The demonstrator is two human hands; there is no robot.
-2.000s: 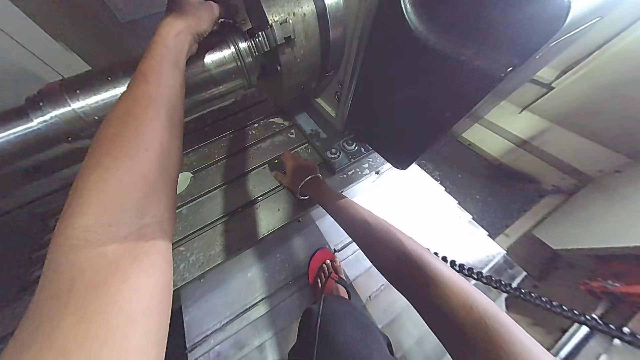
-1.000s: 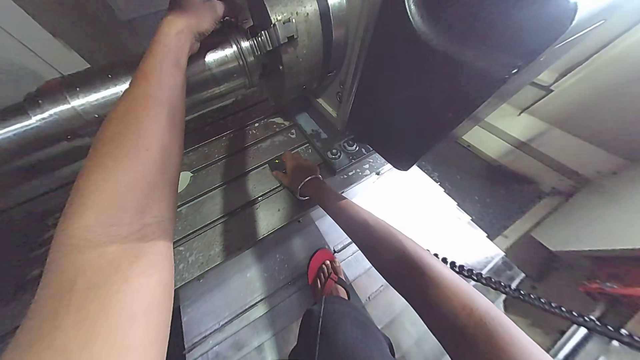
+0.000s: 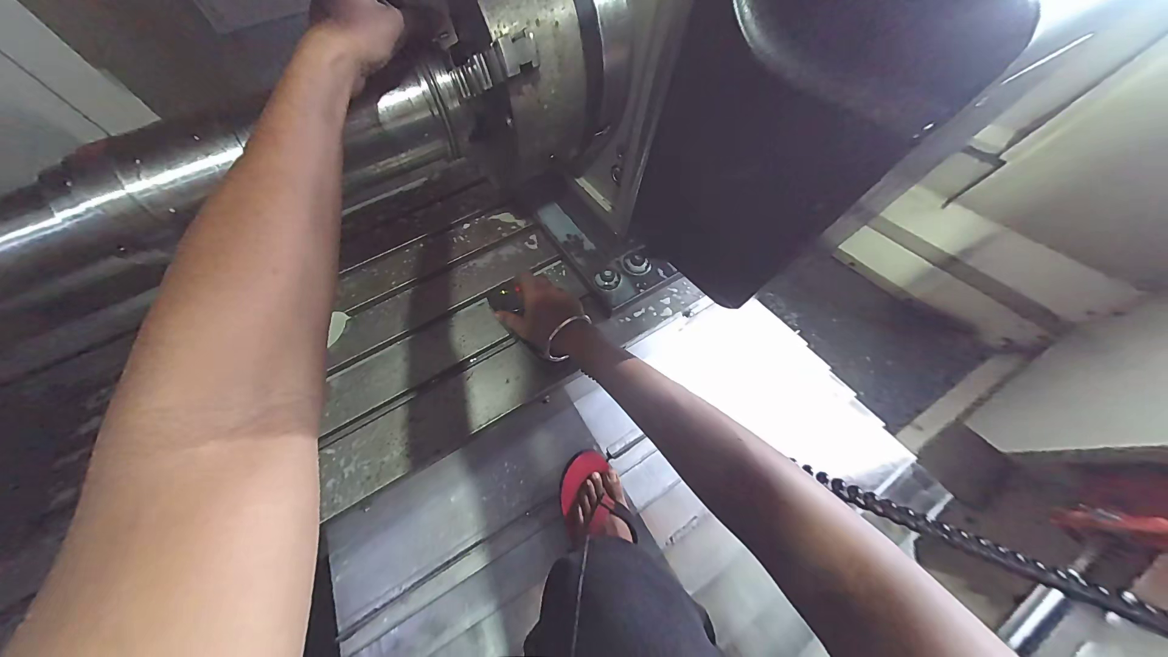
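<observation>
My left hand (image 3: 360, 32) is at the top edge, by the chuck end of a long steel shaft (image 3: 201, 169); its fingers are partly cut off and dark, so its grip is unclear. A chuck (image 3: 547, 87) with a stepped jaw (image 3: 518, 55) clamps the shaft's end. My right hand (image 3: 538, 315), with a bracelet at the wrist, rests low on the T-slotted machine table (image 3: 392, 365). Its fingers lie on a small dark object (image 3: 504, 297) with small red and yellow lights or marks.
Two bolts with nuts (image 3: 620, 272) hold a base plate right of my right hand. A large dark machine housing (image 3: 776, 137) hangs at upper right. A foot in a red flip-flop (image 3: 589, 493) stands on metal way covers (image 3: 438, 566). A black segmented hose (image 3: 985, 547) runs at lower right.
</observation>
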